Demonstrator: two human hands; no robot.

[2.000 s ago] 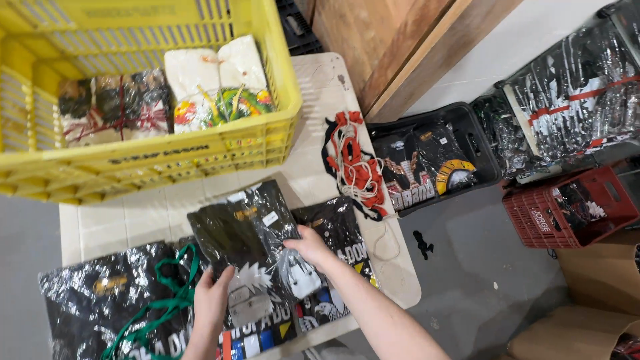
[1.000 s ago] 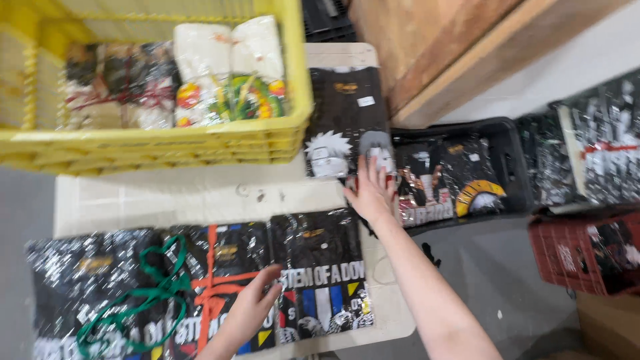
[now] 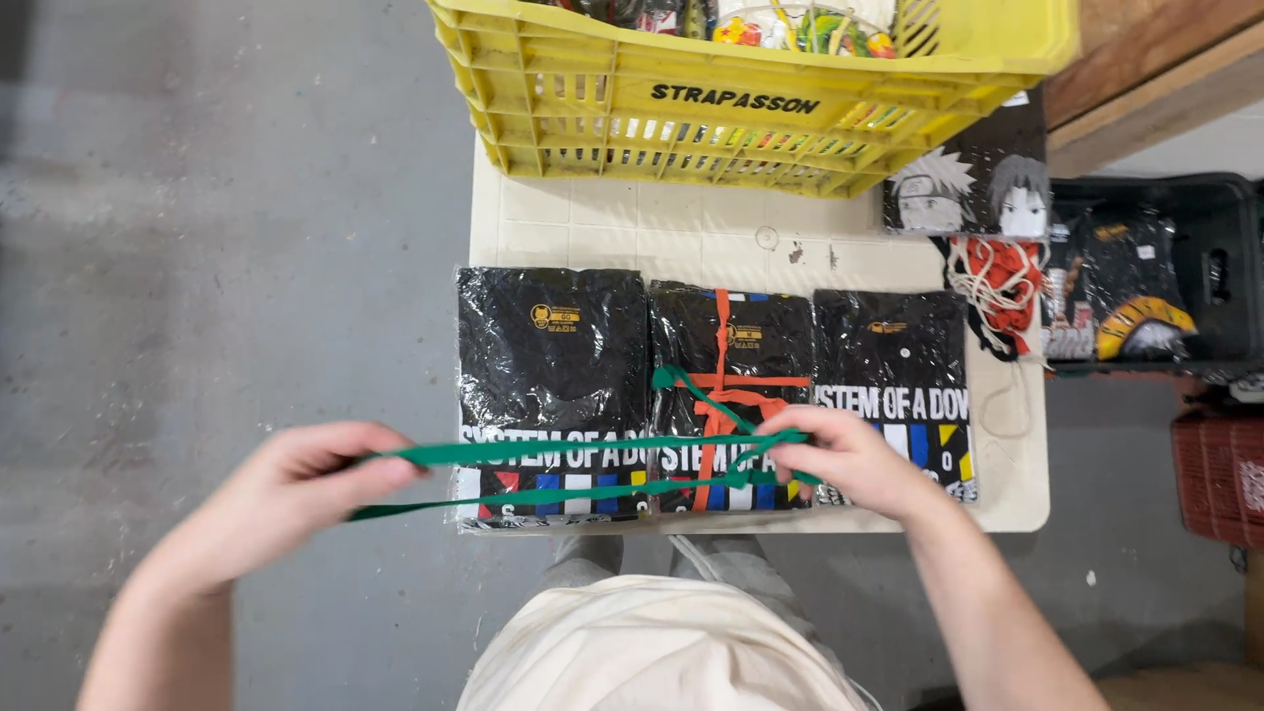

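A green fabric strip [image 3: 583,447] stretches in loops between my hands. My left hand [image 3: 326,474] grips its left end, out past the table's left edge. Its bunched right end is in my right hand [image 3: 829,454], above the middle and right shirt packs. Below the strip lie a black printed shirt in clear plastic [image 3: 553,346] at left, a middle pack [image 3: 681,326] tied crosswise with an orange strip [image 3: 722,346], and a third bagged black shirt [image 3: 889,346] at right. Another bagged shirt with two cartoon heads [image 3: 968,148] lies farther back, beside the yellow crate.
A yellow plastic crate [image 3: 632,89] with bagged goods stands across the back of the cream table [image 3: 592,212]. Red and white cords [image 3: 1002,286] lie at its right edge. Beyond are a black crate of bagged shirts [image 3: 1220,227], a dark red crate [image 3: 1220,474] and a wooden board [image 3: 1136,89].
My right hand has left the cartoon-head shirt. The green strip, earlier lying on the left shirt, is now lifted and stretched between both hands. The view has shifted left.
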